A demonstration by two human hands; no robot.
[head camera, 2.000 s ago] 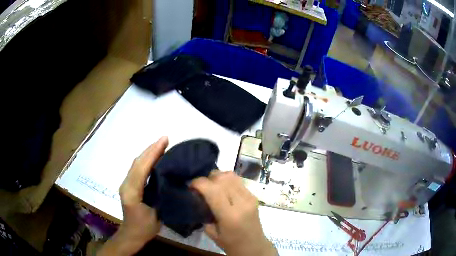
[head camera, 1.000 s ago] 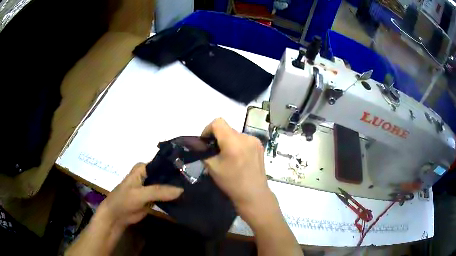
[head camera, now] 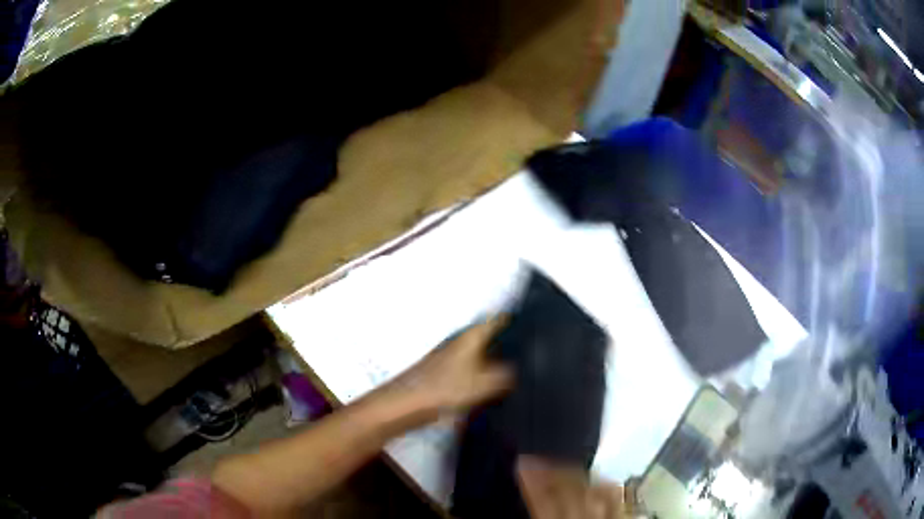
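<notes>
A black fabric piece is in front of me over the white tabletop, its lower part hanging toward the front edge. My left hand grips its left side. My right hand is at its lower end, blurred and cut off by the bottom edge of the picture; its fingers are at the fabric, but the grip does not show clearly. The sewing machine is blurred at the lower right, with its bed partly in view. The needle area cannot be made out.
A large brown cardboard box holding black pieces fills the left and upper left. More black pieces lie on the tabletop behind. A blurred blue bin stands beyond.
The view has swung left toward the box, so the machine now sits at the lower right. The black piece has been turned and shows a flat, plain side; its metallic-looking patch no longer shows.
</notes>
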